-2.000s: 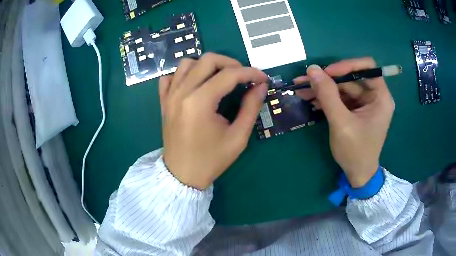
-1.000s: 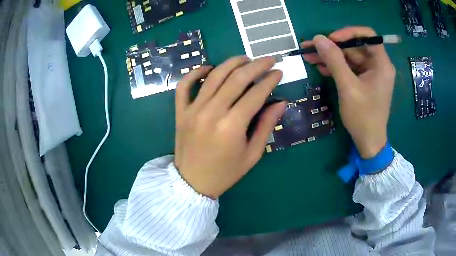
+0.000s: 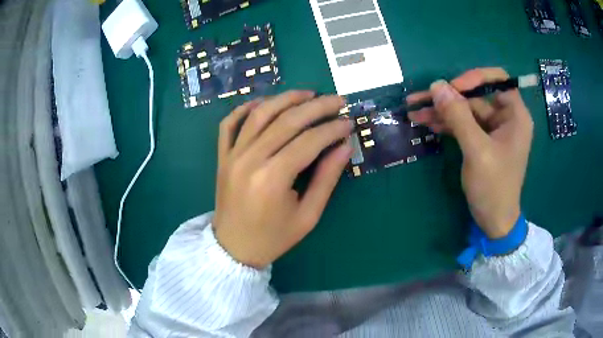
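A black circuit board (image 3: 397, 142) with gold pads lies on the green mat between my hands, glare on its upper part. My left hand (image 3: 281, 165) rests at its left edge, thumb and fingertips on or just over it; whether they grip it is hidden. My right hand (image 3: 486, 138), with a blue wrist band (image 3: 496, 244), holds a black pen-like tool (image 3: 489, 88), its blurred tip over the board's upper part. The white label sheet (image 3: 370, 80) with grey rectangles lies just behind the board; its lowest grey piece is short.
Another circuit board (image 3: 231, 69) lies at left, with part of one behind it. Narrow boards (image 3: 557, 99) lie at right. A white charger (image 3: 129, 28) with cable (image 3: 152, 125), a whitish packet (image 3: 79, 99) and pale tubing (image 3: 46, 198) line the left side.
Since one second ago, my right hand has moved the tool down from the label sheet to over the board. My left fingers have drawn back from the sheet, and the lowest grey piece is now shorter.
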